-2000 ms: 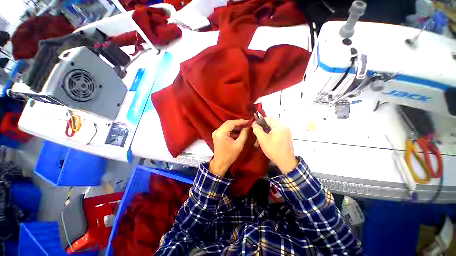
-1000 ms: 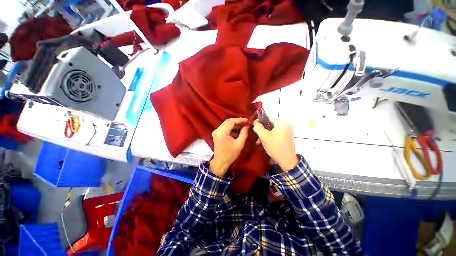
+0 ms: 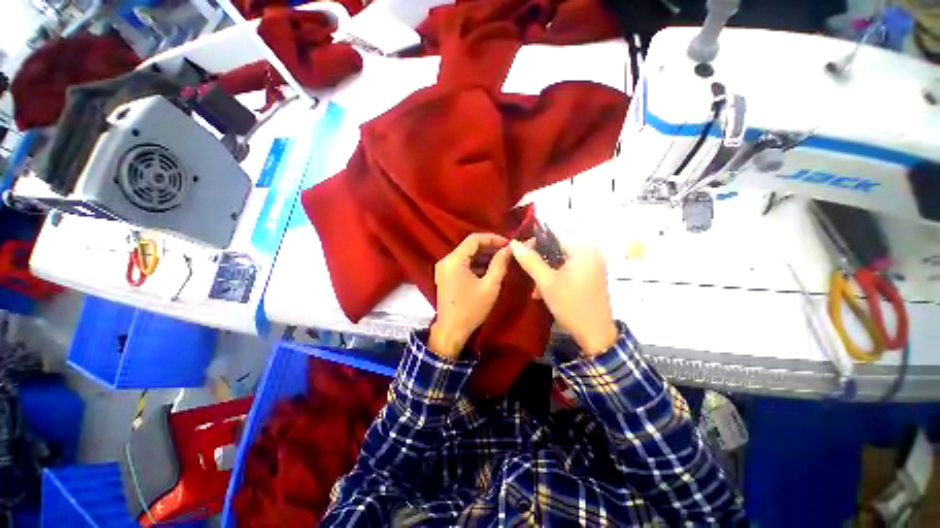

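A dark-red garment piece (image 3: 438, 165) lies on the white table and hangs over its front edge between my forearms. My left hand (image 3: 469, 289) pinches at the cloth's edge with thumb and forefinger. My right hand (image 3: 575, 294) holds small dark thread snips (image 3: 544, 243), partly hidden by the fingers, beside a small raised red fold (image 3: 527, 221). The thumb and fingertips of both hands meet or nearly meet. Any thread between them is too fine to make out.
A white JACK sewing machine (image 3: 783, 155) stands at right, with yellow-and-red-handled scissors (image 3: 864, 315) near the front edge. A grey machine head (image 3: 165, 170) and small scissors (image 3: 142, 258) are at left. A blue bin (image 3: 253, 428) with red cloth is beside my lap.
The view has shifted slightly. My hands have closed up so the fingertips come together, and the snips are turned a little more away from the fold. The cloth lies about as before.
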